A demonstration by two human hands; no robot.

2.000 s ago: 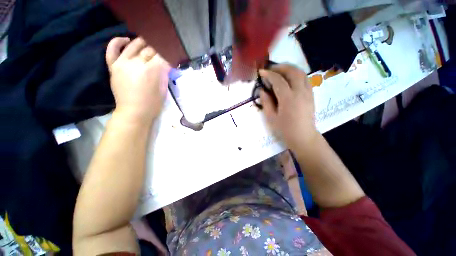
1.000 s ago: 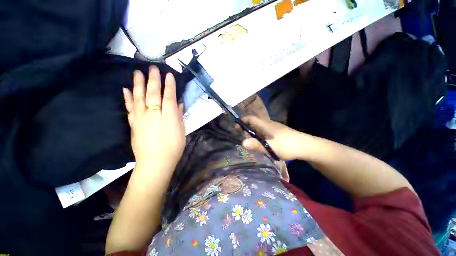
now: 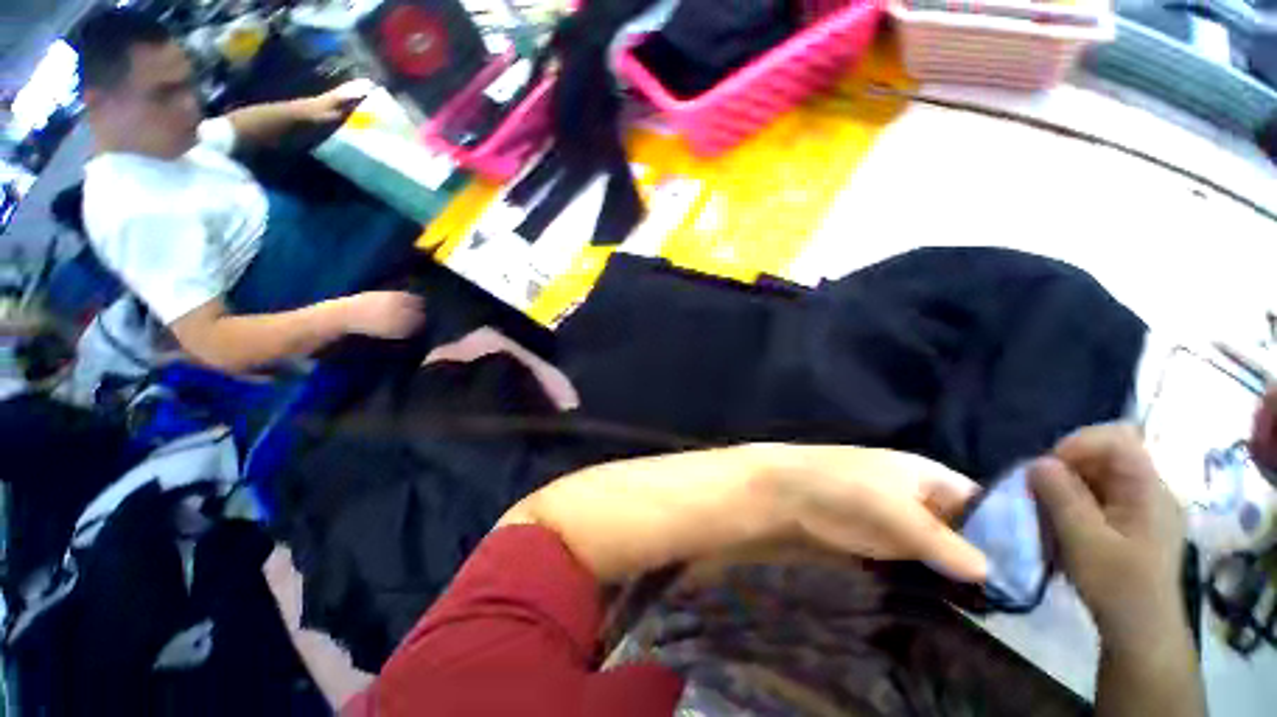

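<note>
The black garment piece (image 3: 910, 350) lies across the white table in front of me and hangs over its near edge. Its small blue-grey part (image 3: 1006, 539), with a dark edge, shows between my hands at the right. My left hand (image 3: 896, 518) reaches in from the left and holds the blue-grey part's left side. My right hand (image 3: 1120, 518) pinches its right side with bent fingers. Black loops, probably scissors handles (image 3: 1246, 595), lie right of my right hand, blurred and cut off by the edge.
Pink baskets (image 3: 756, 84) and a pale basket (image 3: 994, 42) with dark pieces stand at the back. A yellow printed covering (image 3: 784, 196) lies before them. A person in a white top (image 3: 182, 224) sits at the left. Part of the sewing machine's red end (image 3: 1265, 427) may show at the right edge.
The view has turned left, towards the baskets and the other person. My right hand has let go of the scissors and taken the blue-grey part. My left hand has gone from lying flat to holding it.
</note>
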